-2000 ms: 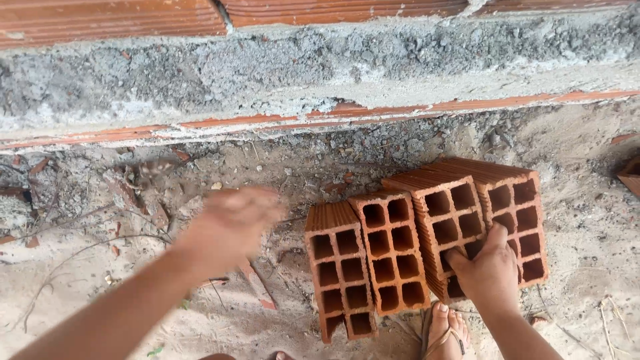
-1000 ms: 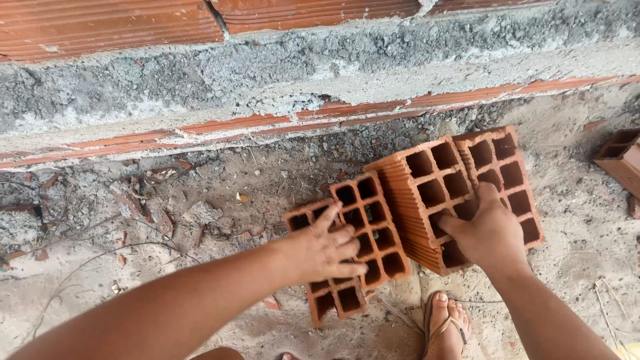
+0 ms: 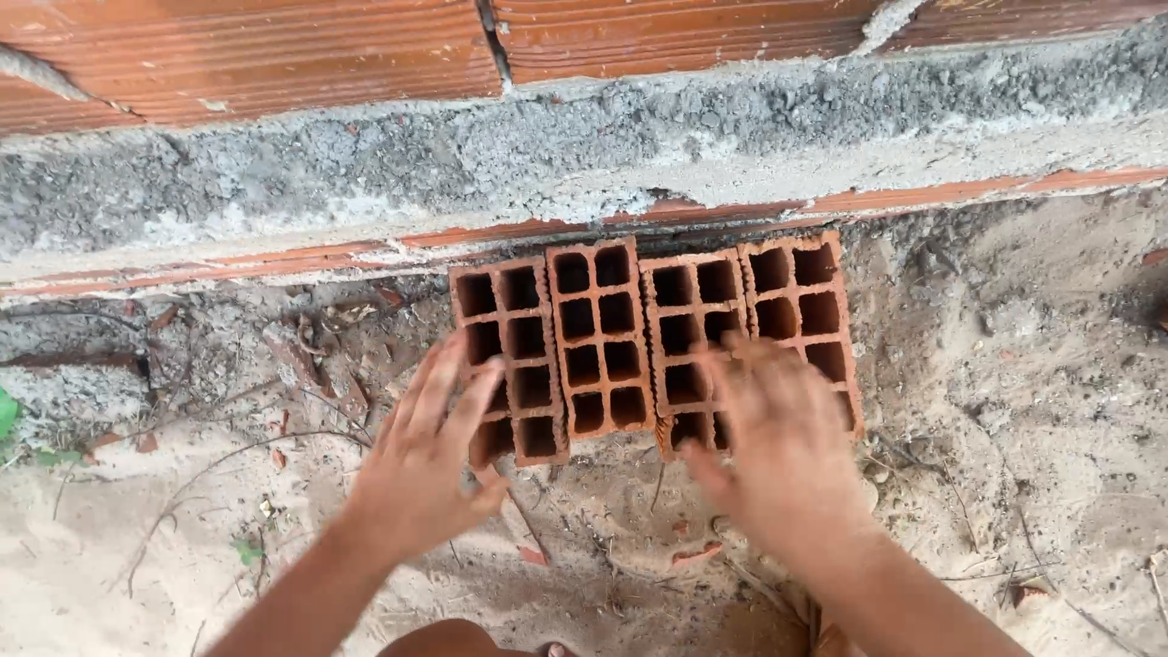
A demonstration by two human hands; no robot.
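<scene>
Several hollow clay bricks stand on end side by side on the sandy ground, their open cells facing up. My left hand [image 3: 420, 456] is at the leftmost brick [image 3: 536, 388], fingers apart, its fingertips over or against that brick's left cells. Beside it is a second brick [image 3: 600, 338], set slightly farther up. Blurred, my right hand [image 3: 780, 438] hovers over or touches the third brick [image 3: 682, 356] and the rightmost brick [image 3: 796, 283], covering their lower cells. Neither hand is closed around a brick.
A brick wall [image 3: 301, 55] with a rough mortar ledge [image 3: 566, 146] runs across the top, just beyond the bricks. A mortar-covered block [image 3: 73, 392] lies at the left. Twigs and brick shards [image 3: 525, 534] are scattered on the sand.
The bricks, tilted and uneven before, now stand nearly in line close to the wall's base. My left hand has moved to the row's left edge; my right hand has drawn its fingers out of the cells.
</scene>
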